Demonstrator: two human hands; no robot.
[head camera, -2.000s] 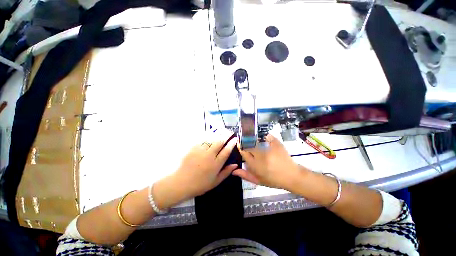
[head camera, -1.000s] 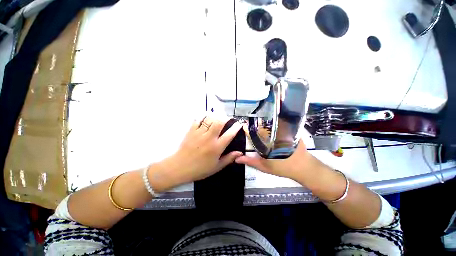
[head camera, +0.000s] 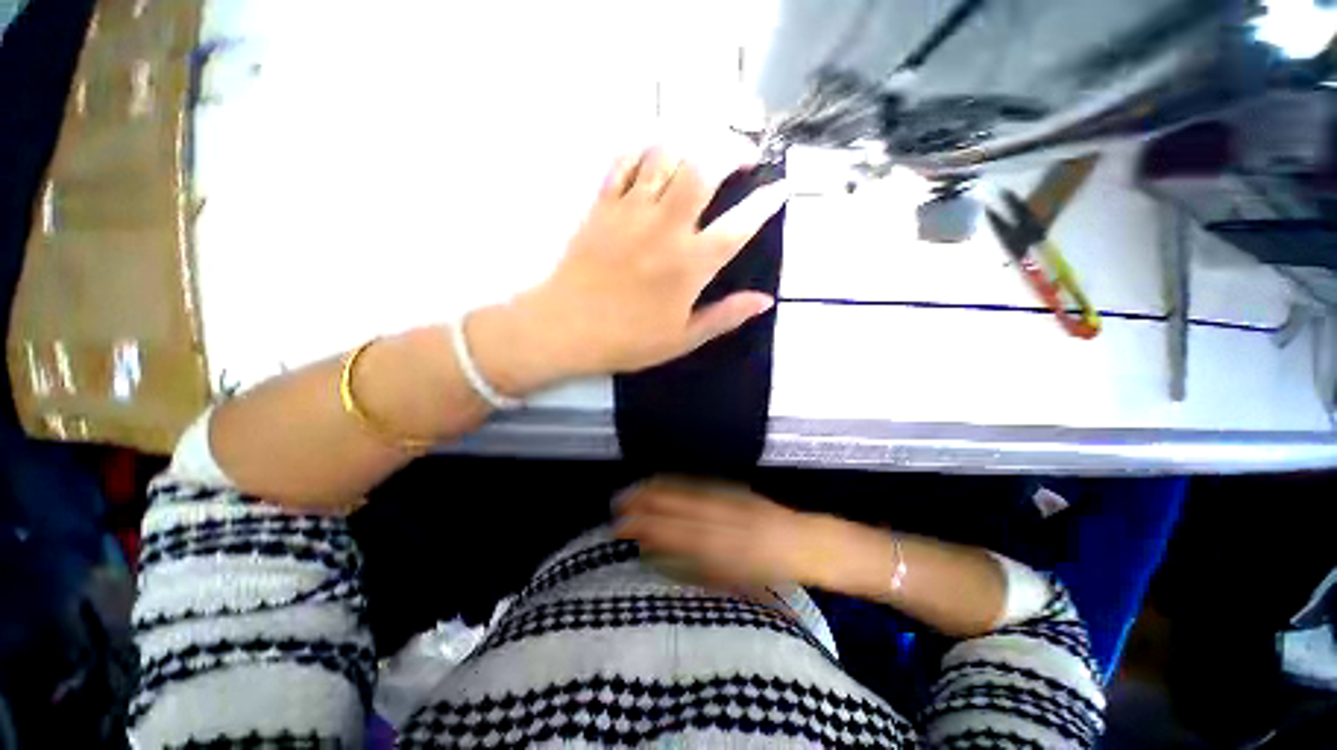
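Note:
A black fabric strip (head camera: 701, 388) runs from the needle area down over the table's front edge. My left hand (head camera: 645, 271) lies flat on the strip's left side, fingers spread, thumb and forefinger on the cloth. My right hand (head camera: 704, 531) is blurred, below the table edge in front of my body, at the hanging part of the strip; whether it grips the cloth cannot be told. The sewing machine head (head camera: 1012, 73) is blurred at the upper right. The presser foot area (head camera: 773, 144) is at the strip's top end.
Thread snips (head camera: 1048, 271) with red and yellow-green handles lie right of the needle. A thin grey tool (head camera: 1176, 301) lies farther right. Taped brown cardboard (head camera: 110, 235) covers the left side, with black fabric (head camera: 37, 88) beside it. A measuring tape (head camera: 938, 444) runs along the front edge.
My right hand has left the needle area and moved down below the table edge. My left hand remains on the strip. The view has tilted down, so things appear higher.

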